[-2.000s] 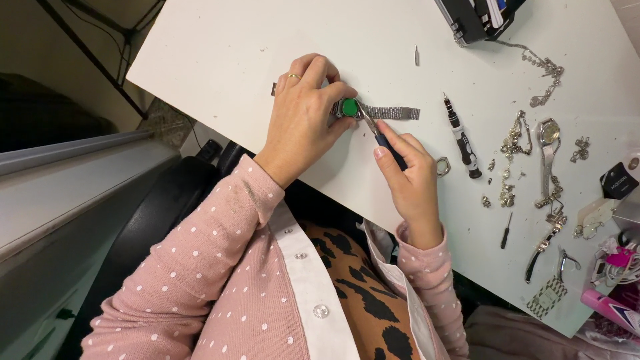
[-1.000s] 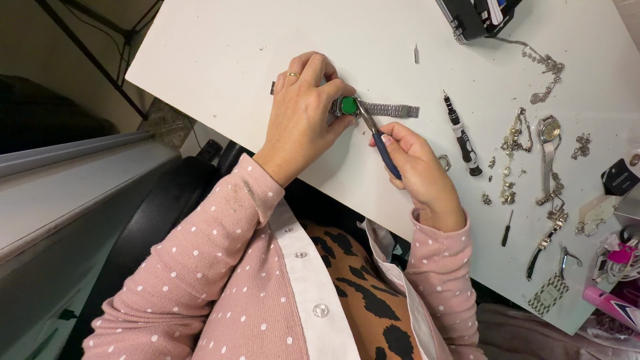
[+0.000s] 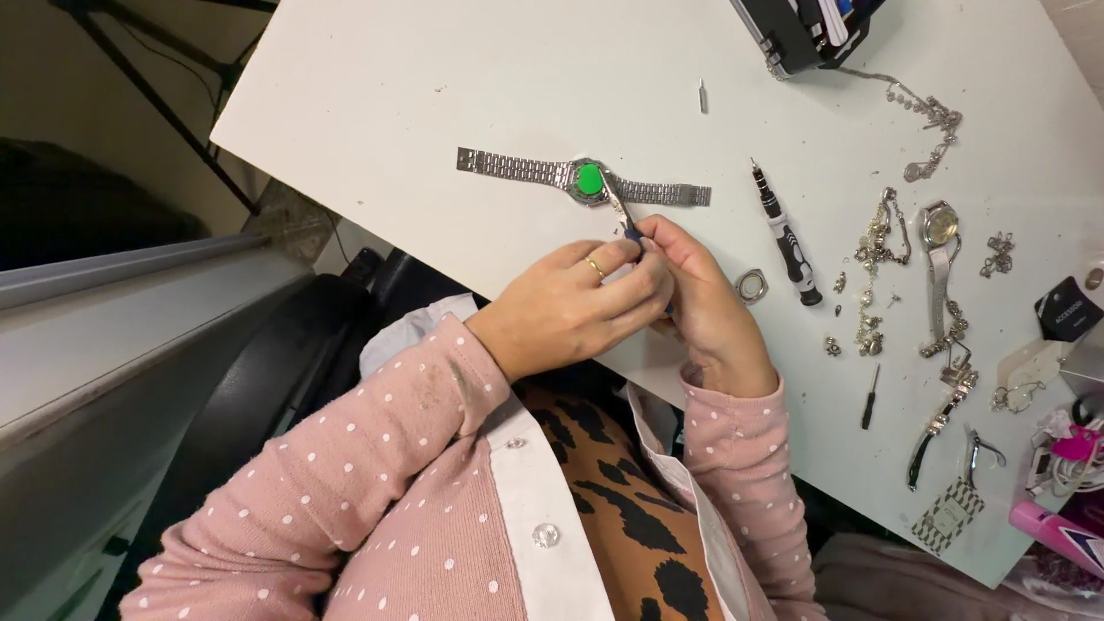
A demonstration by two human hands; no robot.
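A wristwatch with a metal link band [image 3: 517,168] lies on the white table, its band stretched out to both sides and a green disc [image 3: 590,179] on its case. The metal jaws of a small plier-like tool [image 3: 618,203] reach the right edge of the case. My right hand [image 3: 711,302] grips the tool's dark blue handles, which are mostly hidden by fingers. My left hand [image 3: 582,297], wearing a gold ring, has its fingers bent around the same handles beside my right hand. Neither hand touches the watch.
Right of my hands lie a round metal ring [image 3: 751,285], a black precision screwdriver [image 3: 787,237], a second watch [image 3: 938,226], charm bracelets [image 3: 875,250] and a small screwdriver [image 3: 871,398]. A black case [image 3: 789,39] stands at the top; small pliers [image 3: 975,455] lie lower right.
My left hand has let go of the watch and moved down and right to the tool's handles. The left part of the watch band, covered by that hand before, now shows.
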